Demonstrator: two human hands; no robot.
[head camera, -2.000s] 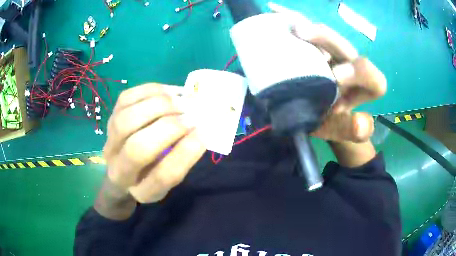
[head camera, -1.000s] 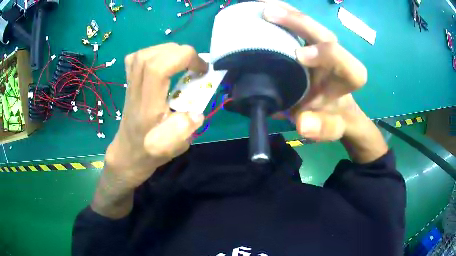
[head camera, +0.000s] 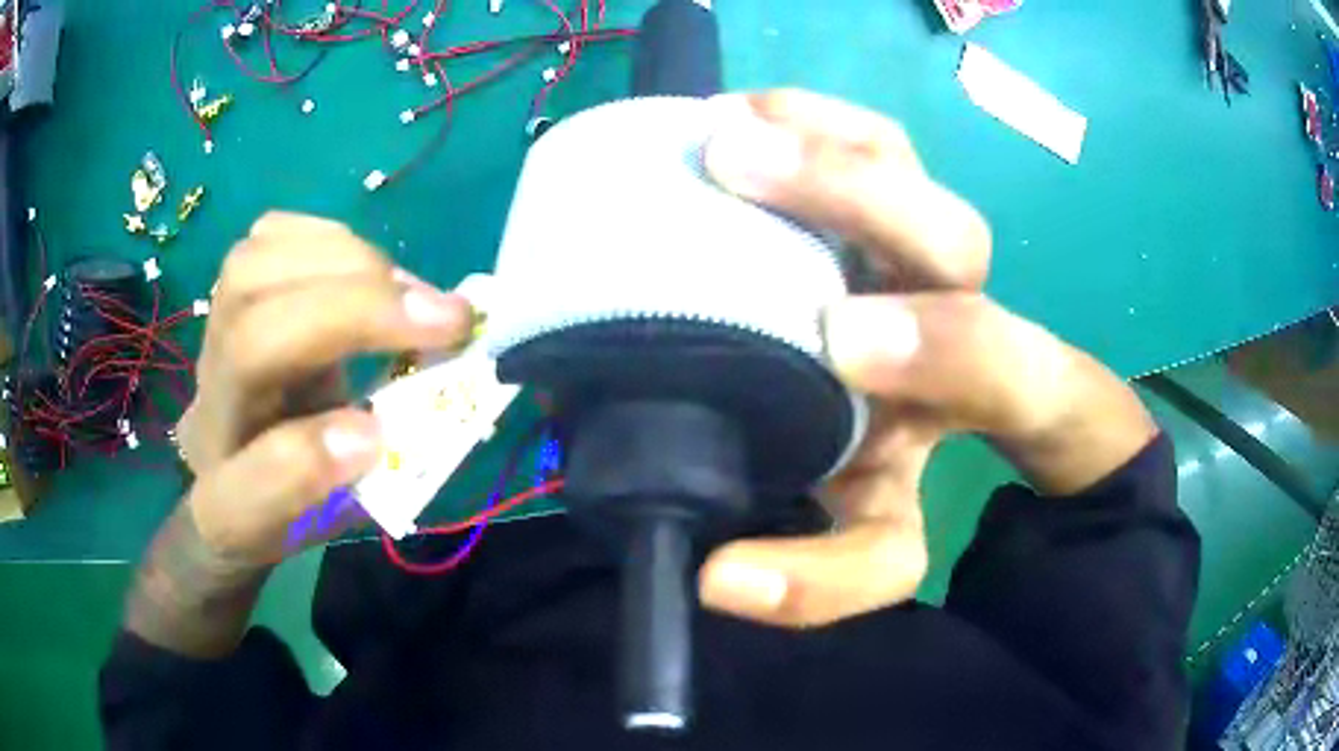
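Note:
My right hand [head camera: 896, 352] grips the handheld unit by its grey-white grille band [head camera: 646, 220]. The unit's black round base [head camera: 661, 426] and short black rod [head camera: 657, 616] point down towards me, and a black handle [head camera: 679, 52] sticks out at its far side. My left hand [head camera: 294, 396] holds a white plate [head camera: 433, 440] with small yellow-gold parts, beside the unit's left side. Red and blue wires [head camera: 426, 565] hang between the plate and the unit. Blue-violet light shows below the left fingers. The plate's other face is hidden.
Red lead wires with white plugs [head camera: 110, 367] lie at the left by a black ribbed part [head camera: 103, 294]; more red wires [head camera: 470, 59] lie at the far side. Small brass-coloured parts [head camera: 154, 191] lie left. A white strip [head camera: 1024, 103] and dark wires [head camera: 1219, 52] lie far right.
The unit has moved left and nearer to me, with my right hand on it. My left hand and the plate have moved left and down. The view has shifted over the bench.

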